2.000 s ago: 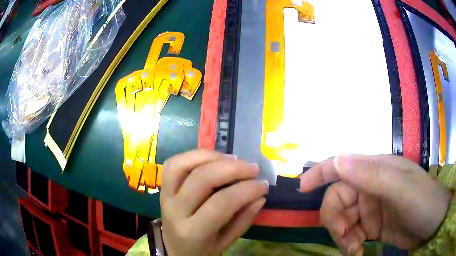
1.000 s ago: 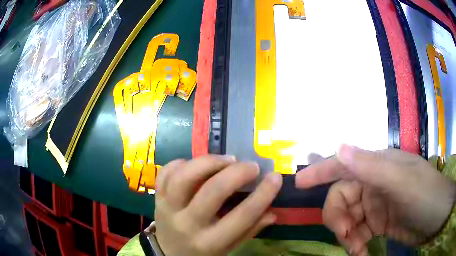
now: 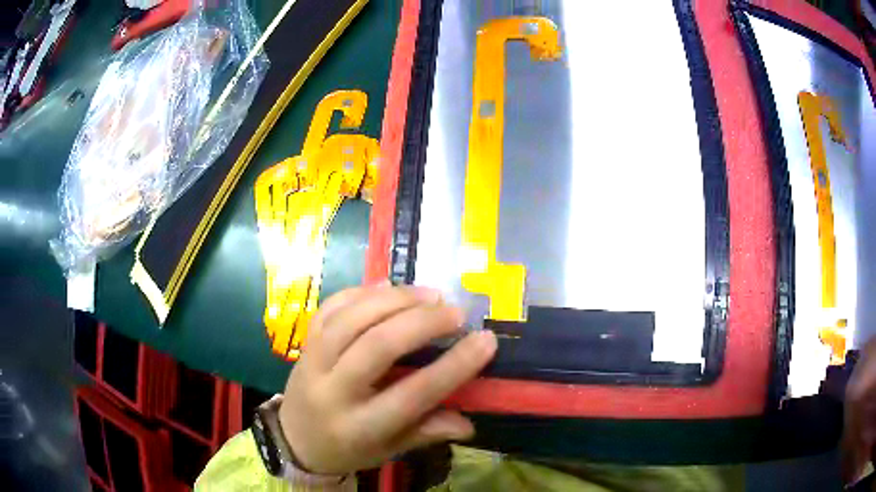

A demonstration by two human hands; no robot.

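A display module lies in a red foam tray, silver-white back up with a black frame. An orange flex cable lies on its left half, hook at the top and wide foot at the black lower edge. My left hand is over the panel's lower left corner, thumb and fingers beside the cable foot; whether it pinches anything is hidden. My right hand is dark and mostly cut off at the right edge; its fingers do not show clearly.
A second panel with an orange flex cable lies at the right. Loose flex cables are piled left of the tray. A black-and-yellow strip and a clear plastic bag lie farther left. Red slotted holders show below.
My right hand has left the cable foot and moved to the far right edge. My left hand has stayed at the panel's lower left corner. The view has shifted and shows more of the panel.
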